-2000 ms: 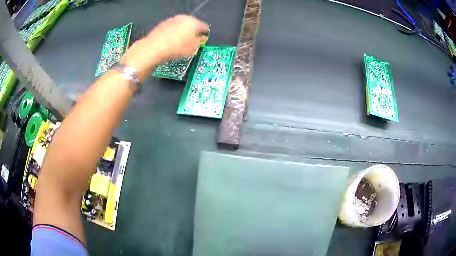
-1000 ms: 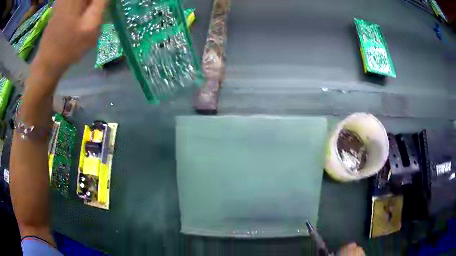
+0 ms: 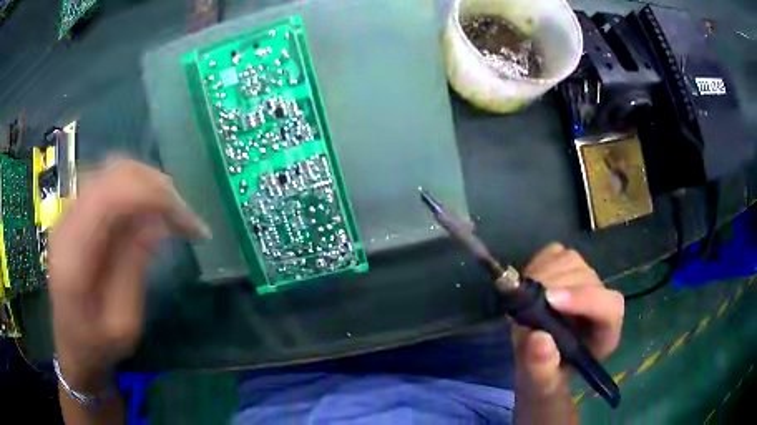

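A green circuit board [image 3: 274,158] lies solder side up on the grey-green work mat [image 3: 398,124], left of its middle and slightly tilted. My right hand [image 3: 564,307] holds the soldering iron [image 3: 531,303] by its black handle, with the dark tip pointing up and left over the mat's lower right part, apart from the board. My left hand [image 3: 116,249] is blurred, left of the board and not touching it. Its fingers look apart, with one pointing towards the board; no held object shows.
The solder dross cup [image 3: 506,54] stands at the mat's upper right. Right of it are the tip-cleaning sponge [image 3: 616,178], black iron stand [image 3: 614,83] and soldering station [image 3: 693,100]. Boards [image 3: 51,178] lie at the far left. The divider bar's end [image 3: 204,12] shows at the top.
The green board my left hand carried is now down on the mat, and that hand has let go. My right hand with the iron has come further into view. The view has shifted right and down.
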